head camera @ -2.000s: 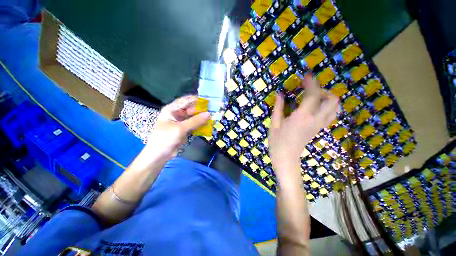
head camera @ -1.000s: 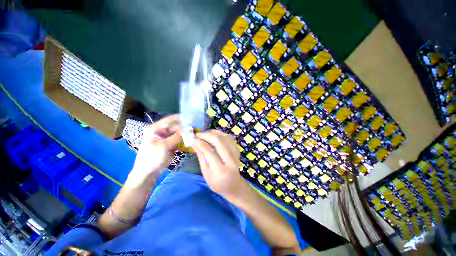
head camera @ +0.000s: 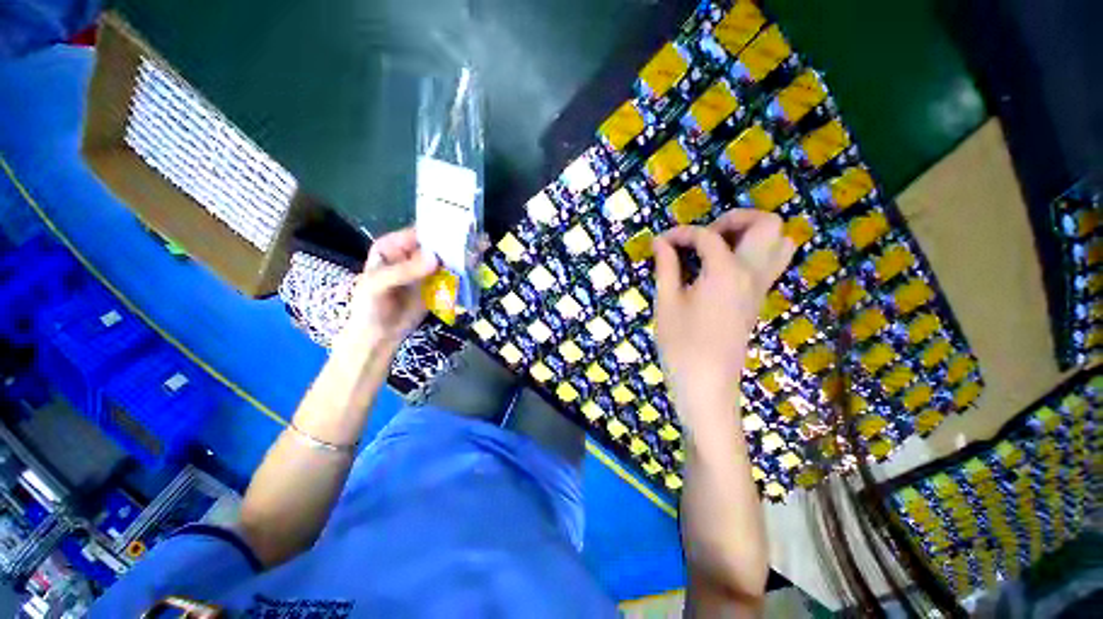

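My left hand (head camera: 397,284), left of the boards, holds the tape sheet (head camera: 446,200), its liner whitish, with amber tape (head camera: 440,294) at its lower end. A clear plastic strip (head camera: 451,115) extends beyond the liner. My right hand (head camera: 714,290) is over the middle of the circuit boards (head camera: 677,157), thumb and fingertips bent down close to them; whether a tape piece is between the fingertips cannot be told. Upper and right boards carry amber tape squares; left and lower ones show pale squares (head camera: 578,238). The black tray (head camera: 581,103) lies under the boards.
A carton (head camera: 182,224) with white parts and a tangled white bundle (head camera: 321,296) are at left. Brown cardboard (head camera: 986,242) lies at right, with more boards (head camera: 1004,508) at lower right. Dark strands (head camera: 847,544) hang near my right forearm. Blue bins (head camera: 145,405) stand at far left.
My right hand has moved from the tape sheet in my left hand to over the boards at the right. My left hand still holds the sheet, now slightly higher in view.
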